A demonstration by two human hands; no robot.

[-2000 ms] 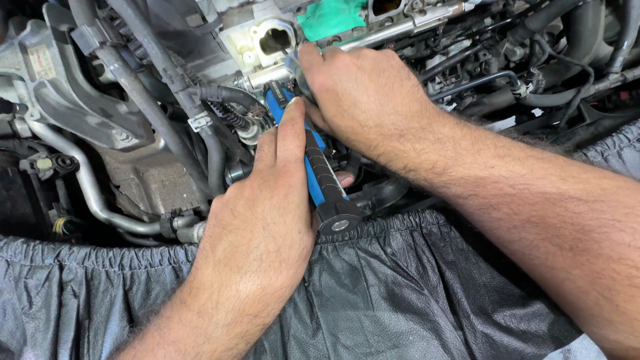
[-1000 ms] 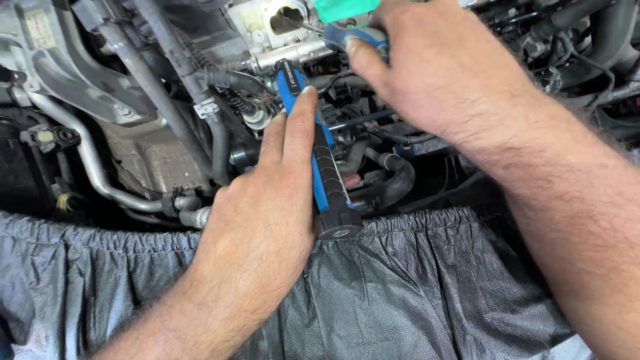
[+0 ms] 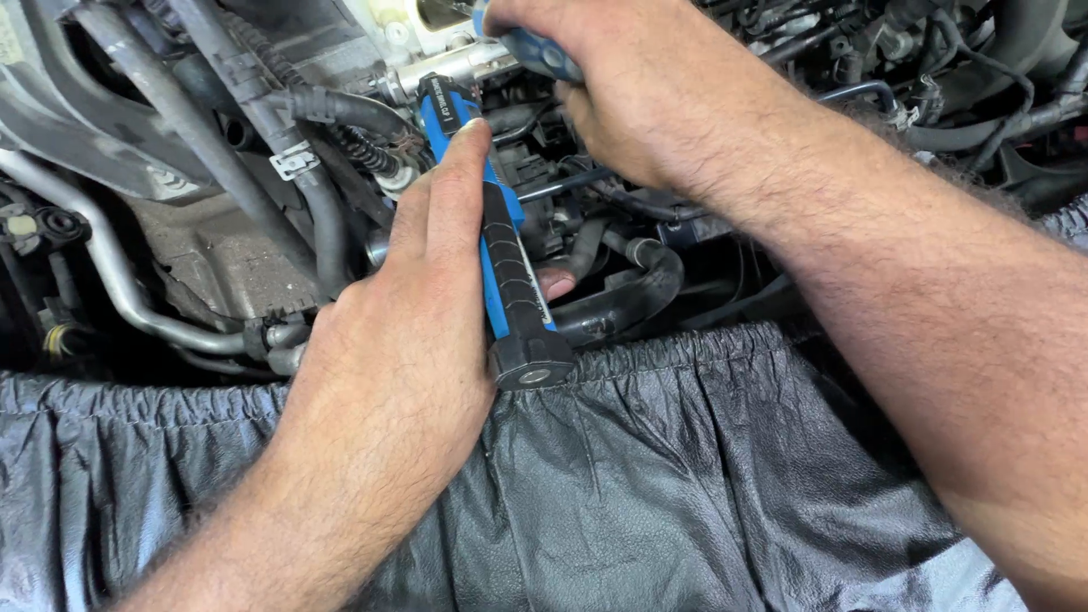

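My left hand is closed around a blue and black handheld work light, whose head points up at the engine and whose round black end lies over the edge of the fender cover. At the top, my right hand grips the blue handle of a tool, seemingly a screwdriver; its tip is out of sight. The tool is held beside a lit port opening in the pale metal engine casting. Just below that opening runs a silver metal rail, close to the light's head.
A black gathered fender cover spans the near edge of the engine bay. Rubber hoses and a bent metal pipe lie to the left. A black curved hose sits below my right wrist, with more wiring and pipes at the right.
My right hand has moved from beside the light's head, up and to the right, with the blue-handled tool in it. My left hand keeps its hold on the light. The view has shifted down slightly.
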